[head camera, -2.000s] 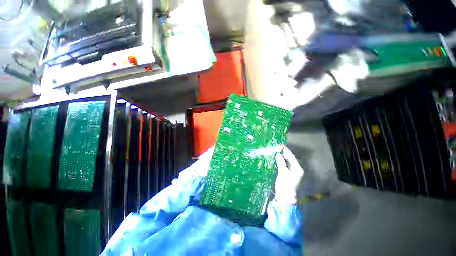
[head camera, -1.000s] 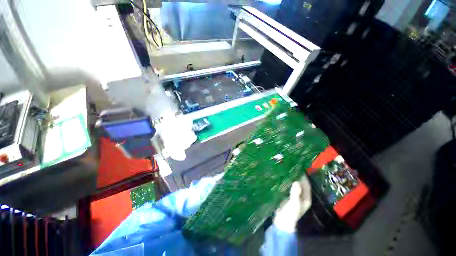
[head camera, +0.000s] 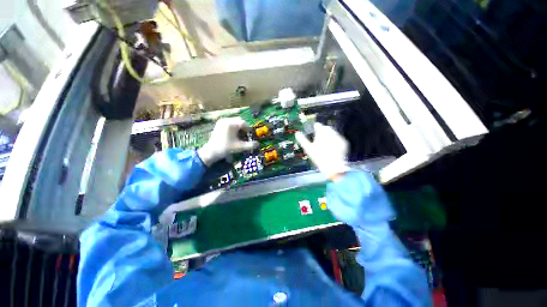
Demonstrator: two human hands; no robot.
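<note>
A green circuit board (head camera: 282, 135) lies component side up between the rails inside the machine, with two orange-copper blocks (head camera: 271, 156) towards its right. My left hand (head camera: 227, 141), in a white glove, is over the board's middle, thumb and fingers apart beside the orange blocks. My right hand (head camera: 324, 149), also gloved, is at the board's right end, fingertips pointing left at its edge. Whether they grip the edge is not clear. The gloves hide parts of the board.
A green control panel (head camera: 258, 220) with red and yellow buttons runs in front of the machine. Pale frame beams stand left (head camera: 45, 120) and right (head camera: 408, 84). A silver rail (head camera: 336, 99) runs behind the board. Yellow tubing (head camera: 127, 57) hangs at the upper left.
The view has moved in close over the machine. Earlier a board was held up, solder side showing. Now both hands are at a component-side-up board between the rails.
</note>
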